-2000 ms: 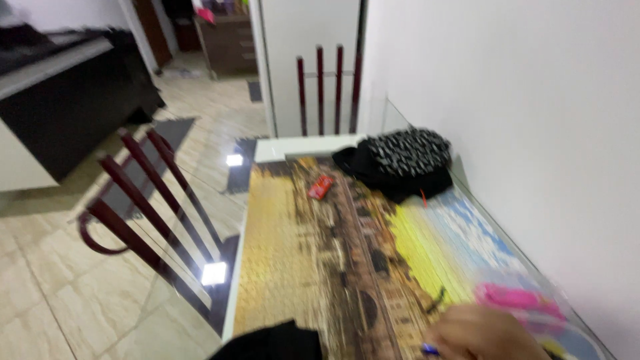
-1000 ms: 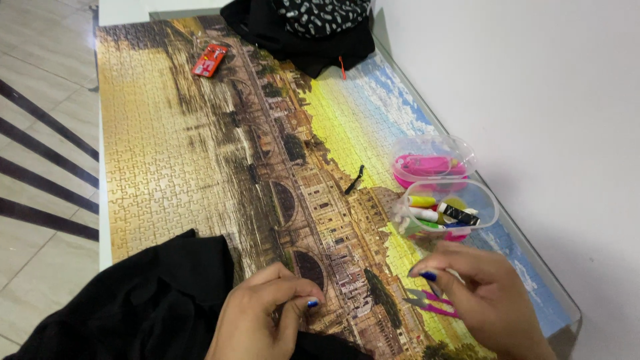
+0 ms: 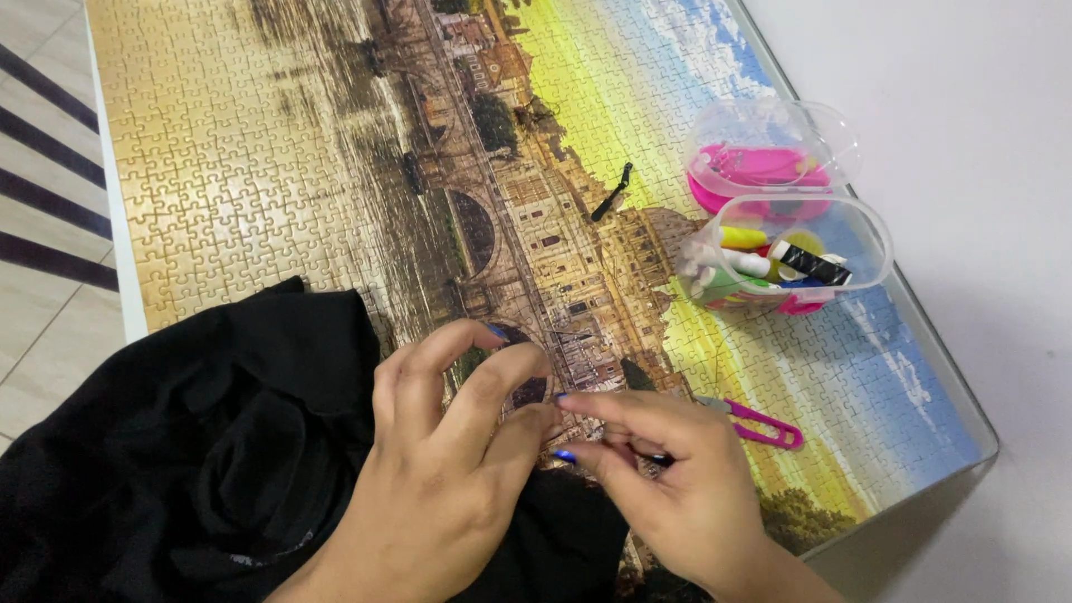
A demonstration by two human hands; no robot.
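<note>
My left hand (image 3: 469,452) and my right hand (image 3: 670,469) meet fingertip to fingertip over a jigsaw puzzle (image 3: 251,167) of a bridge and domed building. Thumb and index finger are pinched on each hand, but whatever lies between them is too small to make out. Black fabric (image 3: 193,435) lies to the left of my left hand and beneath both wrists. Pink-handled thread snips (image 3: 764,424) rest just beyond my right hand, their blades partly hidden. A clear plastic box (image 3: 879,251) holds thread spools (image 3: 742,238); its lid (image 3: 816,126) leans open behind it, by a pink item (image 3: 758,166).
A small black strip (image 3: 612,193) lies on the puzzle ahead of my hands. A glass edge (image 3: 938,352) runs along the table beside the white wall (image 3: 1005,167). Dark chair slats (image 3: 50,201) stand at the left over the tiled floor.
My hands were apart one second ago and are together now. The snips, by my right hand's fingers before, lie on the puzzle. The view has moved in closer.
</note>
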